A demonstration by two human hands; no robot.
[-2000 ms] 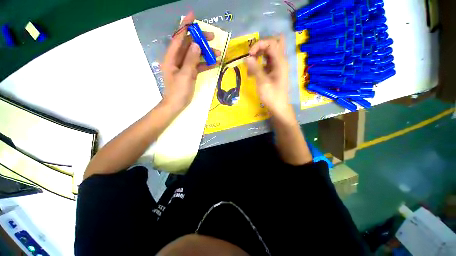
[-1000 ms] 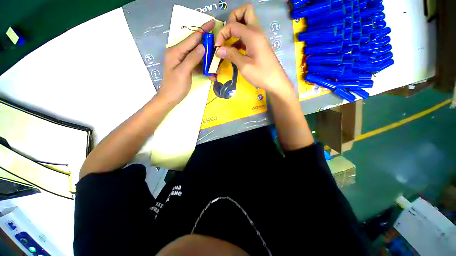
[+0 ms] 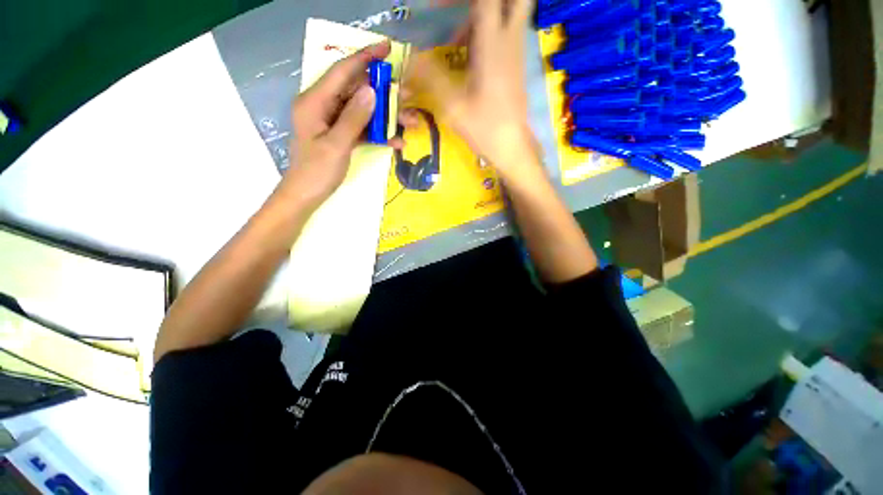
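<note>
My left hand (image 3: 329,121) holds a blue battery cell (image 3: 379,101) upright in the picture between thumb and fingers. A cream adhesive pad (image 3: 393,109) lies along the cell's right side. A long pale yellow adhesive strip (image 3: 339,232) runs under my left hand and forearm towards my body. My right hand (image 3: 494,97) is blurred, to the right of the cell and apart from it, over the printed sheet (image 3: 441,208). Its fingers are partly smeared, and I cannot tell if it holds anything. A dense heap of blue battery cells (image 3: 644,87) lies at the right.
Spare cream adhesive sheets (image 3: 82,280) with black edges lie at the left of the white table (image 3: 126,145). A green surface (image 3: 68,48) runs along the upper left. Cardboard boxes (image 3: 668,227) stand below the table's right edge, over a green floor with a yellow line.
The cream pad, held by my right fingers at the cell a second ago, is now against the cell's side. My right hand has moved away up and right. The left hand still holds the cell.
</note>
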